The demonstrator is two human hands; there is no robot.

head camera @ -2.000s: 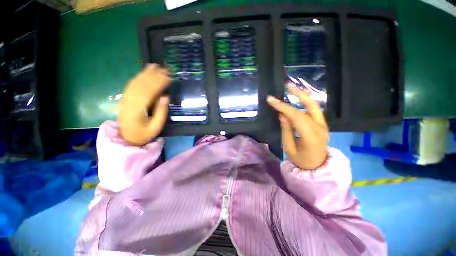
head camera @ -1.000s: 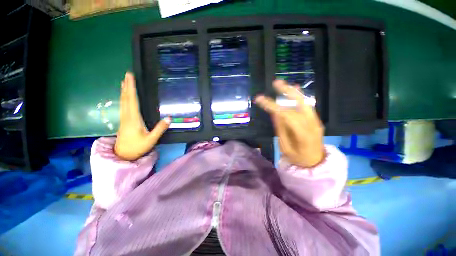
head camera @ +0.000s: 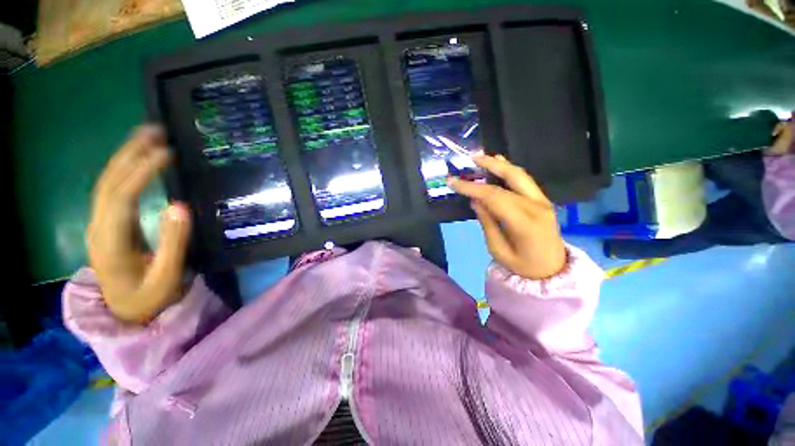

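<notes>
A black foam phone tray (head camera: 545, 104) lies on the green bench, slightly tilted in view. Its three left pockets each hold a smartphone; the rightmost pocket is empty. The left smartphone (head camera: 244, 148) and the middle smartphone (head camera: 331, 131) show green text rows. The right smartphone (head camera: 440, 96) shows a dark screen with glare. My left hand (head camera: 135, 226) is blurred, fingers apart, beside the tray's left end, holding nothing. My right hand (head camera: 519, 218) has its fingertips at the lower part of the right smartphone, thumb and fingers apart.
A brown board (head camera: 96, 26) and a white printed page (head camera: 231, 10) lie at the bench's back left. A white stool with blue legs (head camera: 678, 200) stands beyond the front edge at right. Another person's hand and sleeve (head camera: 778, 187) show at the right rim.
The tray appears further left and tilted as the view shifts. The left and middle screens went from green rows to blue-grey and back to green; the right screen lost its green rows. My left hand is lower.
</notes>
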